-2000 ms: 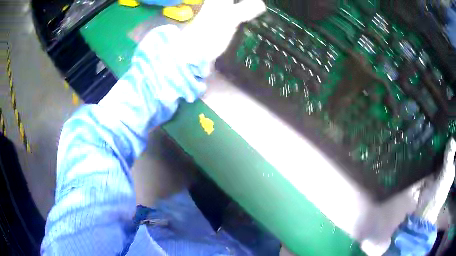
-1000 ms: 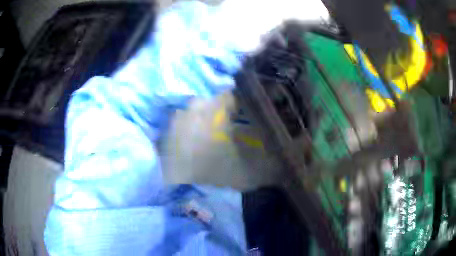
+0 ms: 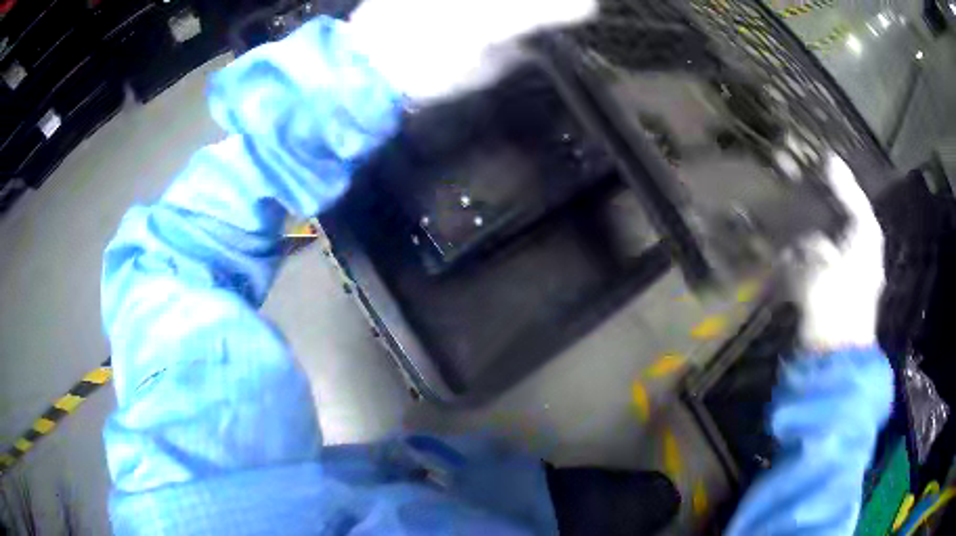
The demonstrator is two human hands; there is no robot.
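My left hand [image 3: 472, 47], in a white glove, is at the top, cut off by the picture's edge, and grips the left end of a black carrier frame [image 3: 645, 188]. My right hand [image 3: 844, 267], also white-gloved, holds the frame's right side. The frame is blurred; grey floor shows through its openings, and I cannot tell whether a board is in it. It is tilted above and beside a deep black bin [image 3: 388, 335]. Inside the bin lies a dark flat piece with small bright dots. The fingertips are blurred.
Black racks or stacked bins [image 3: 84, 73] stand at the upper left. Another black bin [image 3: 723, 419] is at the lower right, near a crinkled clear plastic bag [image 3: 925, 403] and a green mat [image 3: 889, 492]. Yellow-black tape [image 3: 68, 406] marks the grey floor.
The view has turned from the bench to the bin on the floor. The metal sheet and green boards have left the view. The black frame is now held between both hands.
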